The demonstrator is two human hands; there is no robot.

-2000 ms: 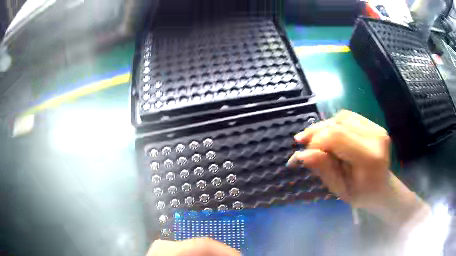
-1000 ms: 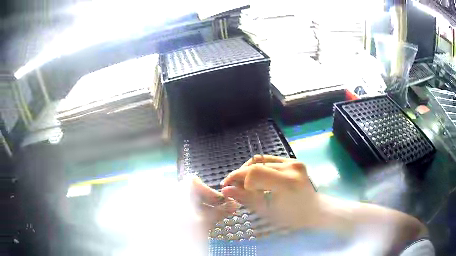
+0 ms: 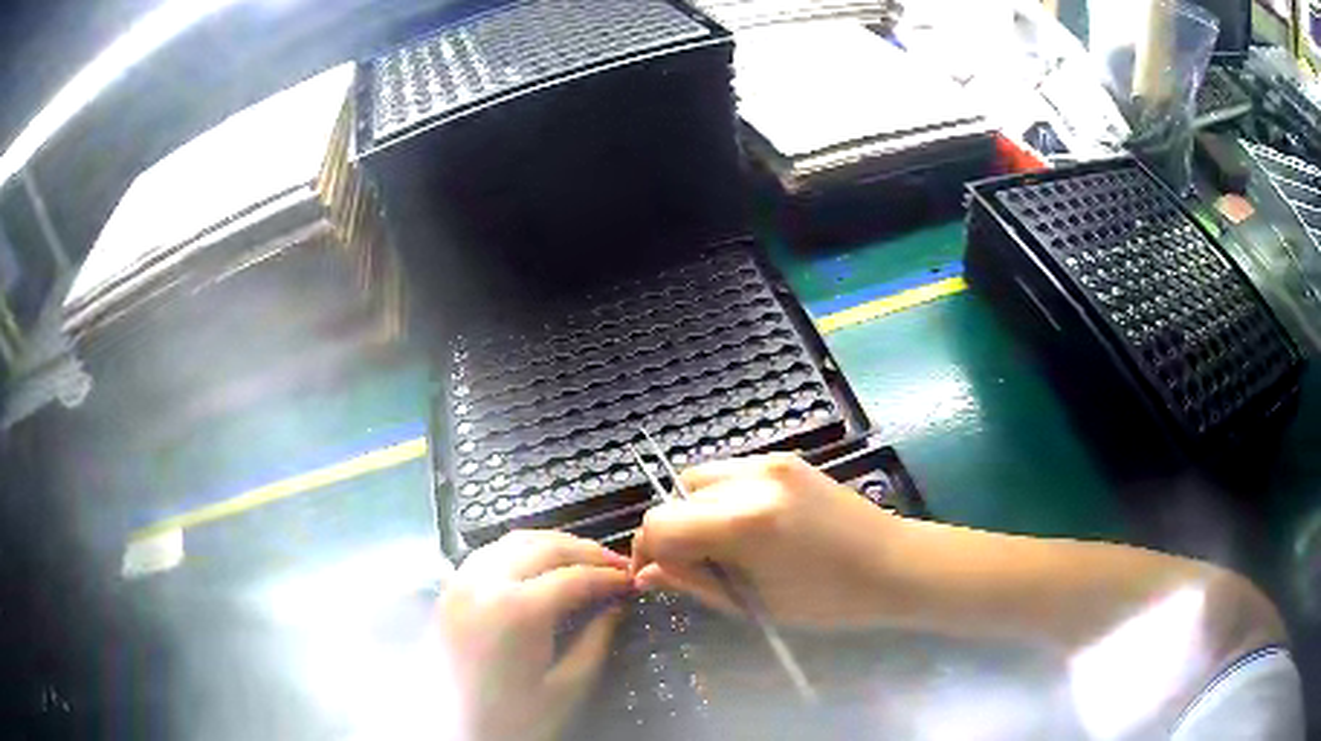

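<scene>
My right hand [image 3: 768, 536] holds silver tweezers [image 3: 779, 647], which pass between its fingers; the tips point up and away over the second tray. My left hand [image 3: 529, 615] is at its left, and the fingertips of both hands meet over the working blister tray [image 3: 681, 695]. Something tiny and reddish shows at the meeting fingertips; I cannot tell what it is. The working tray is mostly hidden by my hands and blurred, with small shiny dots showing. The second black blister tray [image 3: 638, 384] lies directly behind, with some silvery round components [image 3: 475, 510] along its left side.
A tall stack of black trays [image 3: 565, 174] stands behind the second tray. Another black tray stack [image 3: 1145, 297] stands at the right. Paper stacks [image 3: 217, 203] lie at the back left and back centre [image 3: 855, 109]. Yellow tape [image 3: 290, 489] crosses the green mat [image 3: 927, 391].
My view has tilted up from the trays. My left hand has come from the near edge to meet my right hand, which has moved left. The blue sheet no longer shows clearly.
</scene>
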